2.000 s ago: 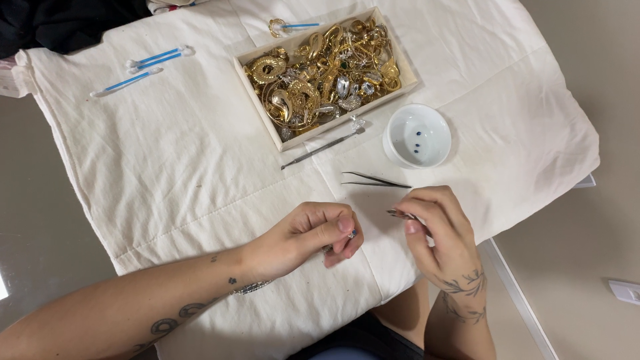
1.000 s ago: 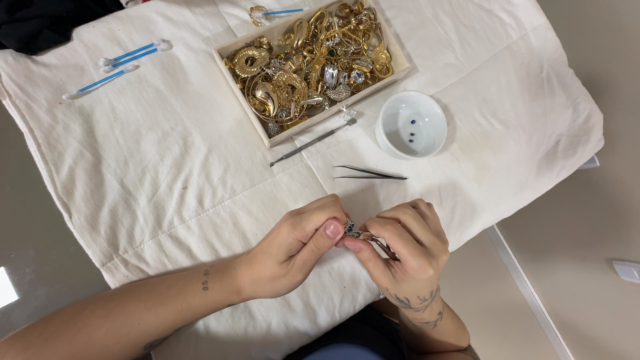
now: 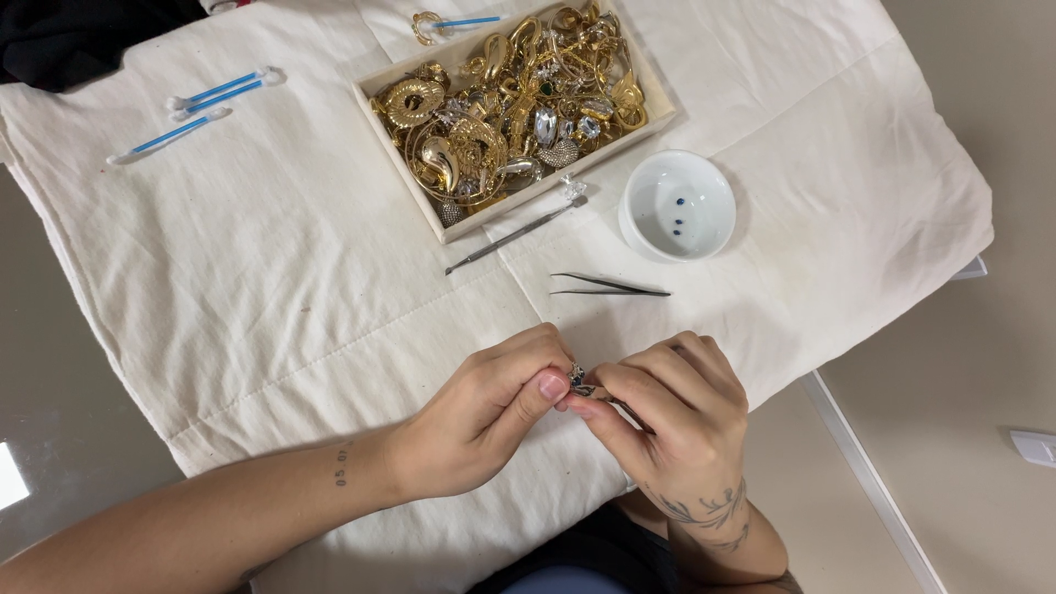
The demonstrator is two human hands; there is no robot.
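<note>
Between finger and thumb, my left hand (image 3: 495, 404) pinches a small silver-toned jewelry piece (image 3: 577, 378) with dark blue stones. My right hand (image 3: 668, 404) meets it from the other side, closed on a slim metal hand tool (image 3: 631, 411) whose tip is at the piece; fingers hide most of the tool. Just above the hands lie black tweezers (image 3: 615, 286). A white bowl (image 3: 719, 206) farther up holds several small dark blue stones (image 3: 679, 221). Left of the bowl, a double-ended metal pick (image 3: 511, 238) lies beside a clear faceted piece (image 3: 571, 186).
A pale wooden tray (image 3: 399, 175) full of gold-toned and stone-set jewelry stands at the top middle. Blue-stemmed cotton swabs (image 3: 169, 134) lie at the upper left. Another swab (image 3: 468, 22) touches a gold-toned ring-shaped piece (image 3: 426, 28) behind the tray. White cloth (image 3: 272, 289) spreads beneath everything.
Two seconds ago my hands were apart, the right one near the tweezers. They have come together, with the right hand's tool at the jewelry piece.
</note>
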